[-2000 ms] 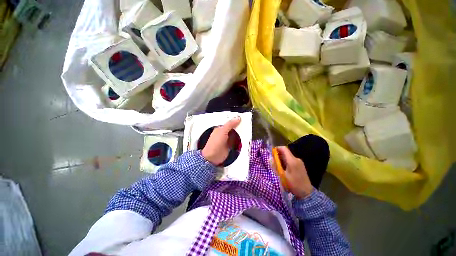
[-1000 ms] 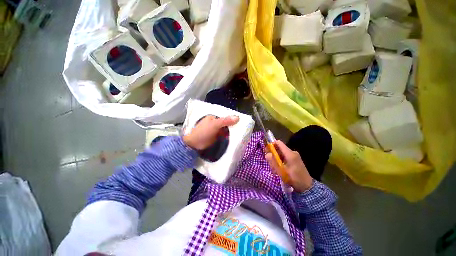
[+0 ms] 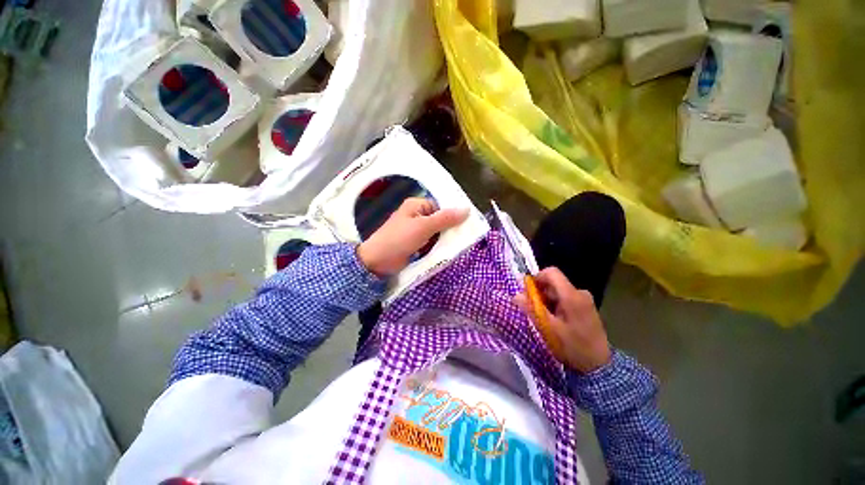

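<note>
A white-cream sewn fabric block (image 3: 436, 178) with a round dark blue and red emblem (image 3: 384, 201) is held tilted over my lap. My left hand (image 3: 410, 239) grips it, thumb across its face, covering part of the emblem. My right hand (image 3: 569, 320) holds scissors with orange handles (image 3: 539, 301). Their slim silver blades point up and left, slightly parted, with the tips close to the block's right corner. Whether they touch it, I cannot tell. Loose threads are too fine to make out.
An open white woven sack (image 3: 228, 197) at upper left holds several blocks with emblems. An open yellow sack (image 3: 607, 204) at right holds several similar blocks. Another block (image 3: 276, 248) lies on the grey floor beside the white sack, partly hidden by my left sleeve. A pale sack (image 3: 52, 403) lies at lower left.
The block has turned in my left hand, its corner now pointing up. The scissors' tips are now closer to its right corner. The sacks appear higher in the picture.
</note>
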